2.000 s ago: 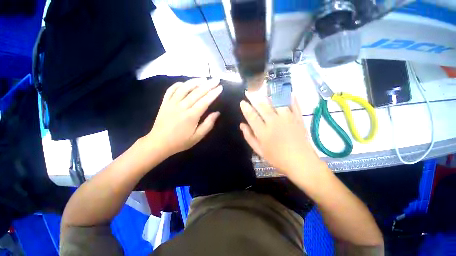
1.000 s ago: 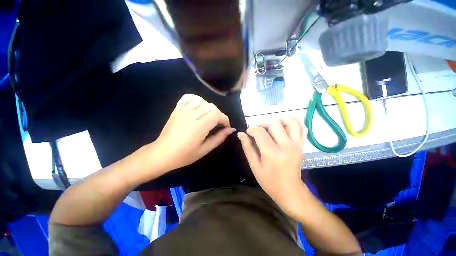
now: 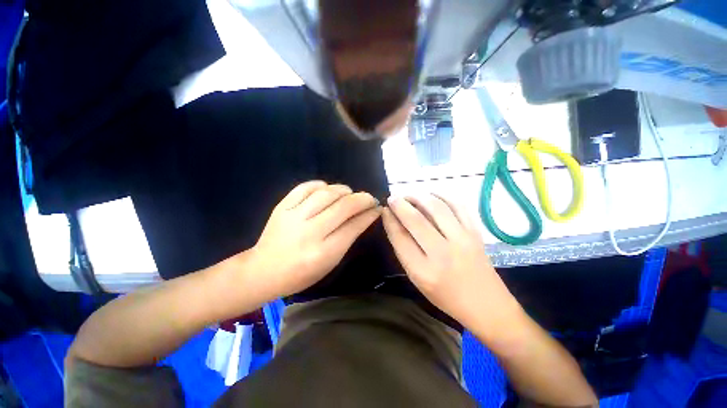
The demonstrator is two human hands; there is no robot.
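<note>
A black garment panel [image 3: 239, 151] lies flat on the white sewing table and hangs over its front edge towards my lap. My left hand [image 3: 312, 233] pinches the panel near its right edge, thumb and index finger together. My right hand [image 3: 434, 249] is right beside it, its fingertips at the same edge and nearly touching the left ones. What lies between the fingertips is too small to tell. The presser foot area [image 3: 433, 119] is above and right of the hands, partly hidden by the blurred machine head [image 3: 371, 64].
Scissors with green and yellow handles [image 3: 532, 187] lie right of my right hand. Beyond them are a smartphone [image 3: 607, 123] and its white cable [image 3: 668, 191]. A black bundle [image 3: 104, 96] lies at the left. A dark strap [image 3: 80, 251] crosses the left table edge. Blue crates are below.
Both hands have come down from the presser foot towards the table's front edge and their fingertips have closed together at the panel's edge. The camera view has shifted slightly.
</note>
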